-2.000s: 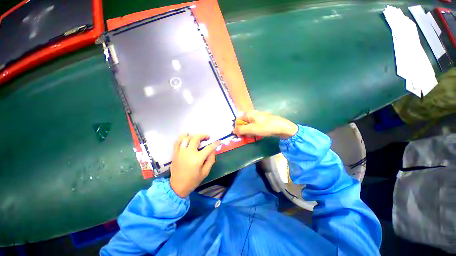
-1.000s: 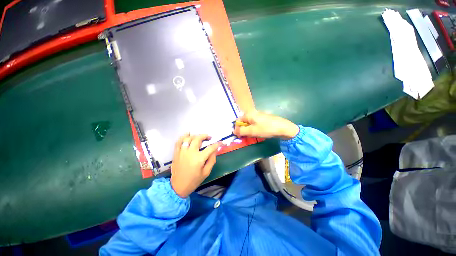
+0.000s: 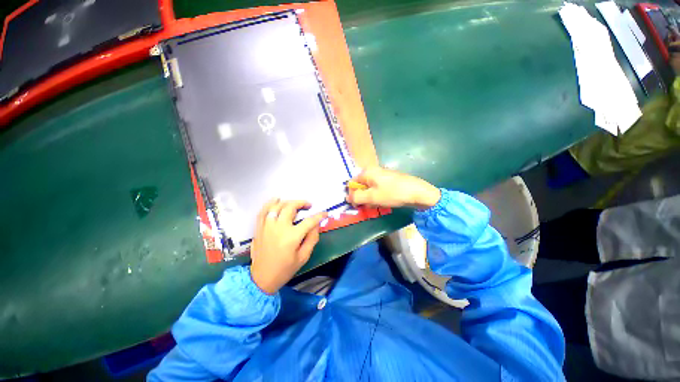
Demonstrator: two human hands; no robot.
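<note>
A shiny dark grey panel [image 3: 246,97] with a round logo lies in a red-orange tray [image 3: 344,97] in front of me. Black strips run along its top, right and near edges. My left hand [image 3: 282,242] rests on the near edge, fingertips on the panel, holding nothing that I can see. My right hand [image 3: 389,188] is at the near right corner, fingers pinched on a small yellow-orange piece [image 3: 356,185], which looks like release liner. Its fingertips touch the corner; what lies under them is hidden.
A second panel [image 3: 63,33] in a red tray is at the far left. White sheets [image 3: 602,74] lie on the green bench at the right. A whitish bin [image 3: 528,216] stands by my right arm. Another person's yellow sleeve [image 3: 634,142] is at the right edge.
Both hands stay in nearly the same place on the panel. The view has shifted slightly. A bit of another person's hand now shows at the far right edge.
</note>
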